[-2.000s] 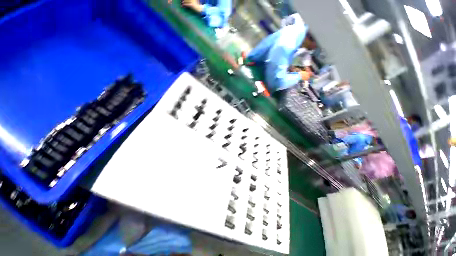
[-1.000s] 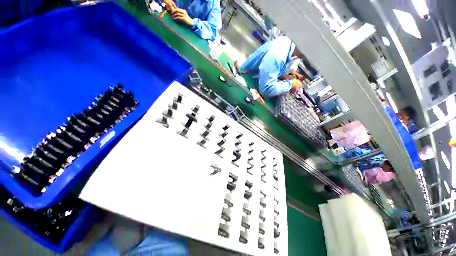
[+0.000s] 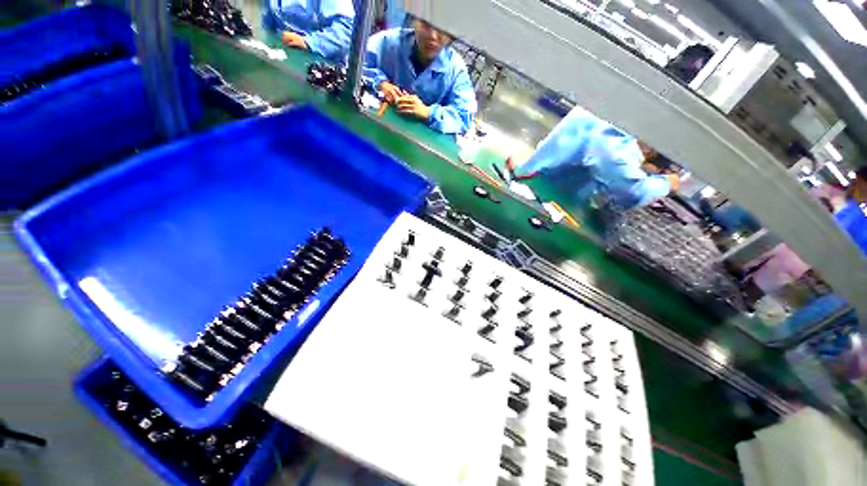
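Note:
A white foam tray lies in front of me on the green bench, with rows of short dark slots or parts in its surface; I cannot tell which are filled. To its left is a large blue tote with a neat row of small black parts along its near right side. A smaller blue bin sits lower under its edge and holds loose black parts. Neither of my hands is in the picture.
More blue bins stand at the upper left behind a metal post. A metal rail runs behind the tray. Plain foam trays are at lower right. People in blue smocks sit across the line beside a shiny tray stack.
The view has turned left, so the tray and tote appear farther right and lower. More blue bins and another person now show at the upper left. The blue cloth at the bottom edge has mostly left view.

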